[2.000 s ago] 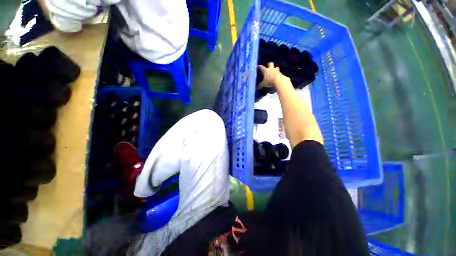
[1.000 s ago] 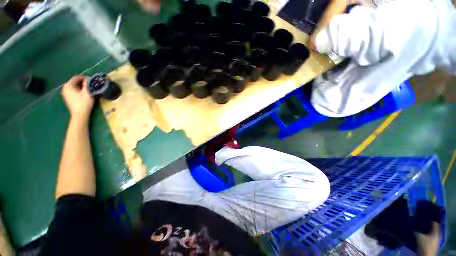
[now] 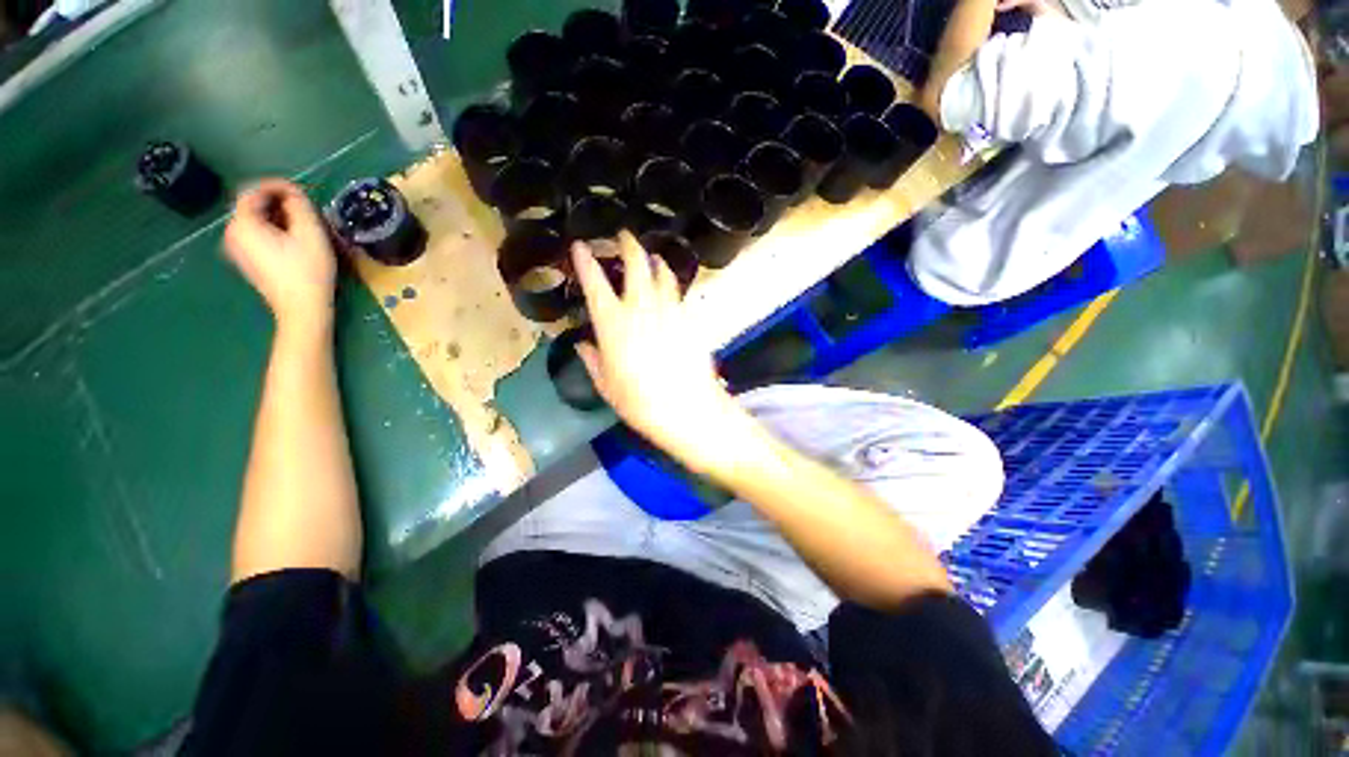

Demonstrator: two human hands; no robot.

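Observation:
Many open black sleeves (image 3: 732, 203) stand in close rows on tan cardboard (image 3: 462, 318). My right hand (image 3: 651, 348) is at their near edge, fingers spread over the front sleeves and gripping there; my thumb lies against a sleeve (image 3: 574, 367) at the cardboard's torn edge. My fingers partly hide these sleeves. A black inner unit (image 3: 376, 221) with a shiny, detailed top stands upright at the cardboard's left end. My left hand (image 3: 284, 249) is just left of it, fingers curled, apart from it; whether it holds anything small is unclear.
Another black unit (image 3: 178, 178) stands on the green surface (image 3: 163, 370) at the left. A pale perforated upright (image 3: 388, 67) is at the far side. A person in white (image 3: 1110, 148) sits at the right on a blue stool (image 3: 1058, 289). A blue crate (image 3: 1228, 592) at lower right holds black sleeves.
My right hand has moved from the crate to the near edge of the sleeve rows. My left hand has let go of the inner unit and is beside it. The view has shifted slightly.

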